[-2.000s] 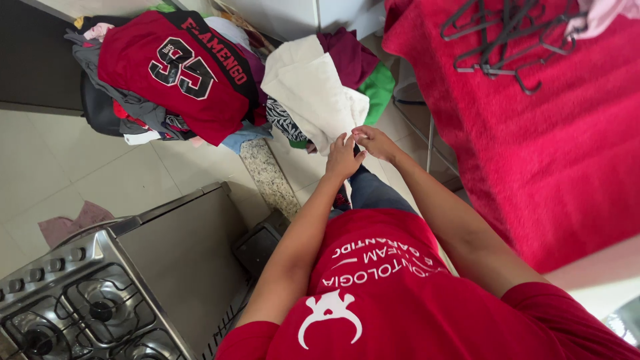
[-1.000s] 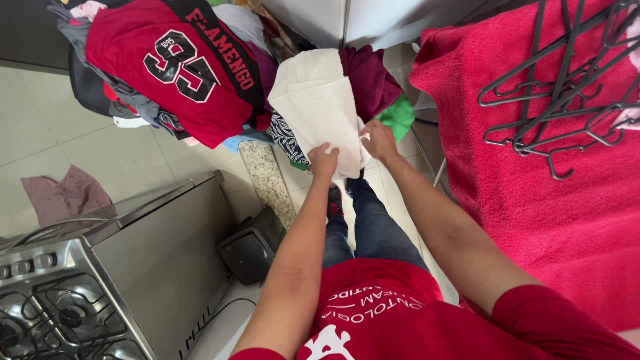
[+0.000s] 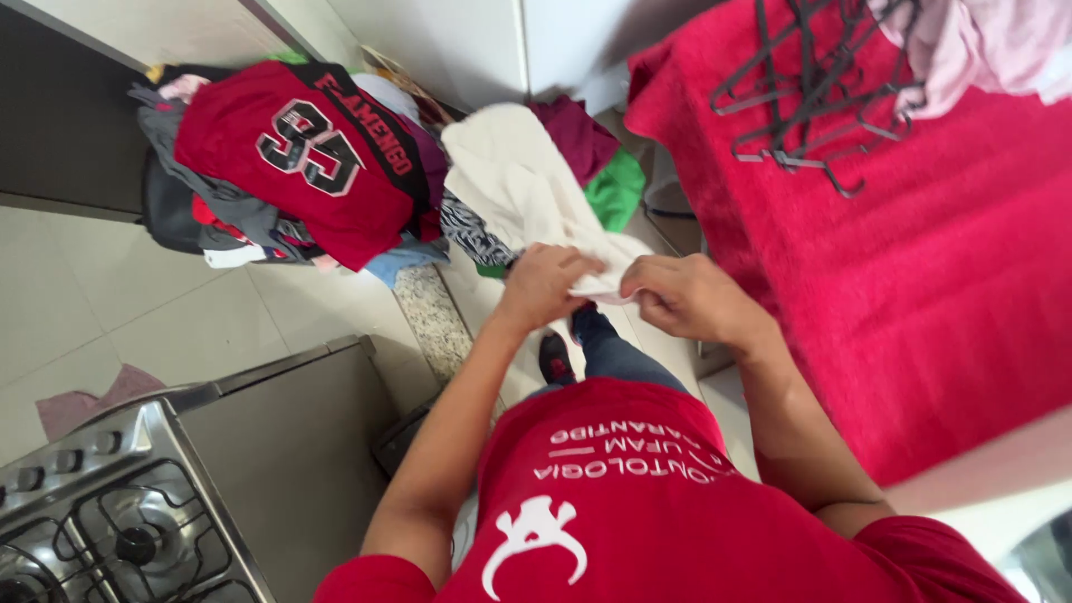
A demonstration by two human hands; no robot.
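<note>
A white cloth [image 3: 536, 180] stretches away from my hands over a pile of clothes, its near edge gathered between them. My left hand [image 3: 548, 283] grips this edge on one side, fingers curled over it. On the other side my right hand [image 3: 682, 295] pinches the same edge between thumb and fingers. Under and beside the cloth lie a maroon garment [image 3: 578, 138], a green garment [image 3: 617, 191] and a black-and-white patterned garment [image 3: 473, 230]. What supports these is hidden.
A red jersey [image 3: 293, 159] tops a clothes heap at the upper left. Black hangers [image 3: 804, 92] and pink clothing [image 3: 988, 42] lie on a red blanket [image 3: 930, 276] at right. A gas stove [image 3: 134, 519] stands lower left, a mauve cloth [image 3: 92, 402] on the floor beyond it.
Both hands have stayed at the near edge of the white cloth. The cloth lay flatter one second ago; now its near part is bunched and creased between them.
</note>
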